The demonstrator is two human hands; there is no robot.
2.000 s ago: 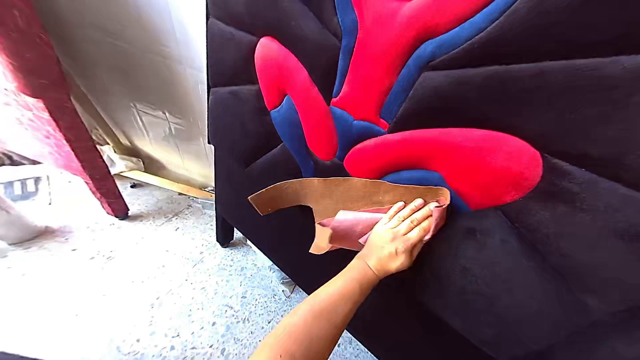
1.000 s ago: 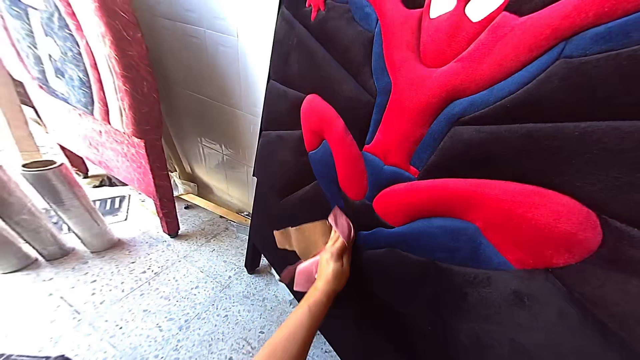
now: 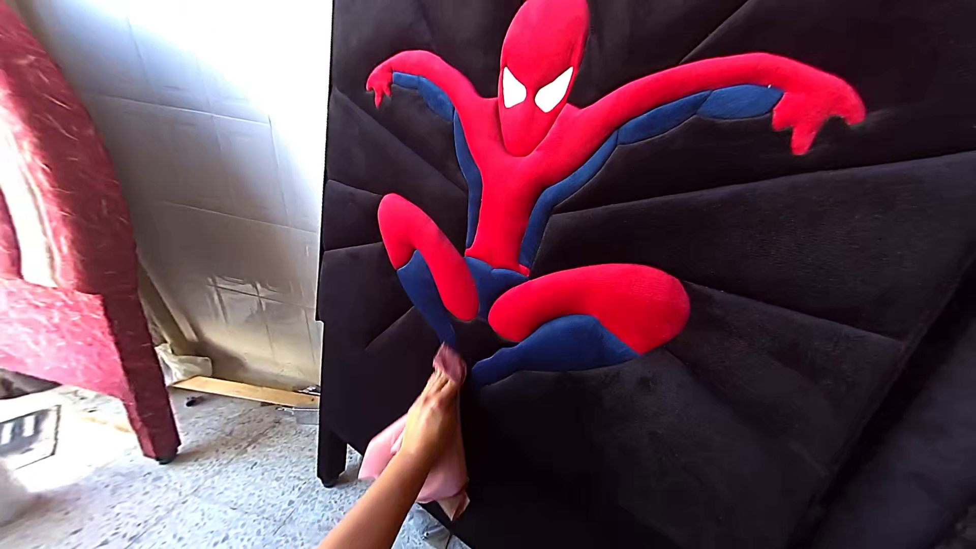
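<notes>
My left hand [image 3: 429, 418] reaches up from the bottom and holds a crumpled pink cloth [image 3: 446, 474] with a tan part at its lower end. A dark pink bit of it shows at my fingertips. The hand is against a black padded fabric panel [image 3: 564, 450] with stitched seams. Just above the fingertips ends the narrow blue lower leg of a padded red and blue Spider-Man figure [image 3: 507, 191]. The figure's other blue lower leg [image 3: 557, 347] lies right of the hand. My right hand is not in view.
A red fabric-covered headboard or frame [image 3: 122, 320] stands at the left. Behind it is a silvery sheet-like surface [image 3: 229, 183]. A wooden strip [image 3: 244, 391] lies on the speckled tile floor [image 3: 252, 473]. The panel's short leg [image 3: 331, 456] rests on the floor.
The view now takes in the figure's head and both arms. The tan piece spread out wide under my hand two seconds ago; now the cloth hangs bunched below my hand, mostly pink side showing.
</notes>
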